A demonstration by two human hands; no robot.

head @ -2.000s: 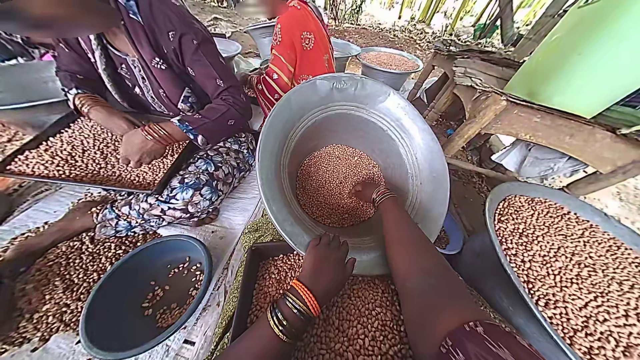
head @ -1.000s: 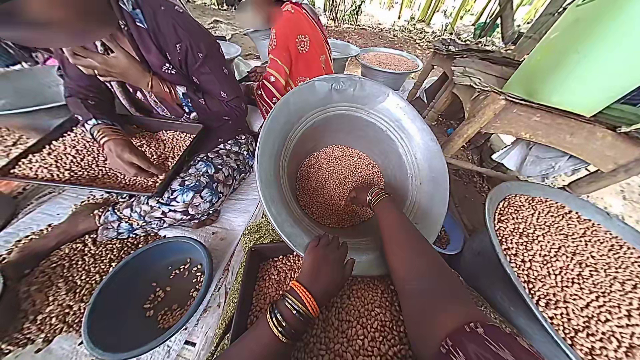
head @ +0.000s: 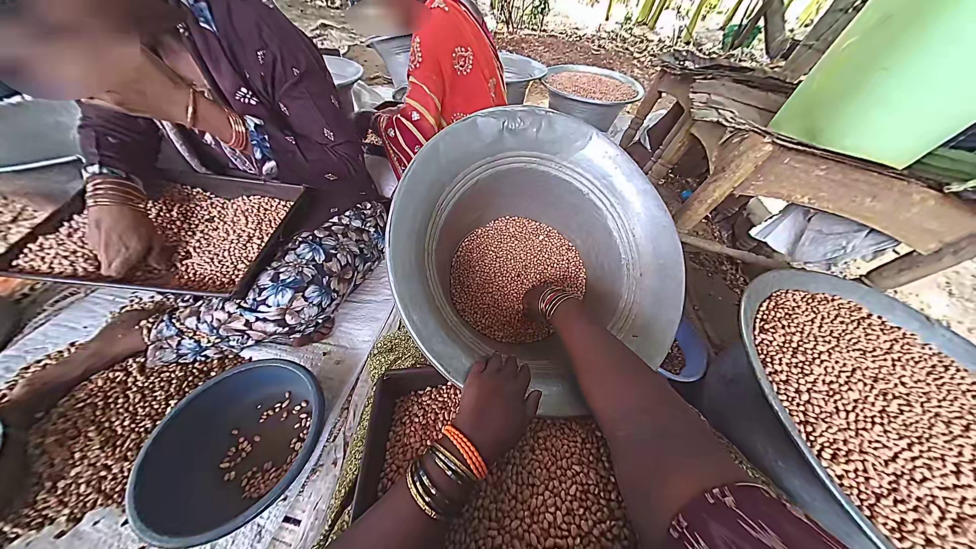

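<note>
A wide metal basin [head: 633, 183] stands tilted toward me, with a heap of peanuts [head: 507, 267] in its bottom. My right hand [head: 540, 302] reaches into it; the fingers are sunk in the peanuts, so their grip is hidden. On the basin's near rim rests my left hand [head: 499, 400], the fingers bent over the edge and the wrist ringed with orange, black and gold bangles. Beneath the basin and my left forearm lies a dark rectangular tray [head: 374, 442] full of larger reddish peanuts.
A grey plastic bowl [head: 183, 450] with a few peanuts is at left. A large oval metal tub [head: 770, 290] of peanuts stands at right, near a wooden bench [head: 846, 191]. A co-worker's hand [head: 126, 236] is in a peanut tray [head: 267, 267]. Another person [head: 450, 69] in red sits behind.
The co-worker at left has shifted and one of their hands is now down in the tray's peanuts. My hands and the basin stay in about the same place.
</note>
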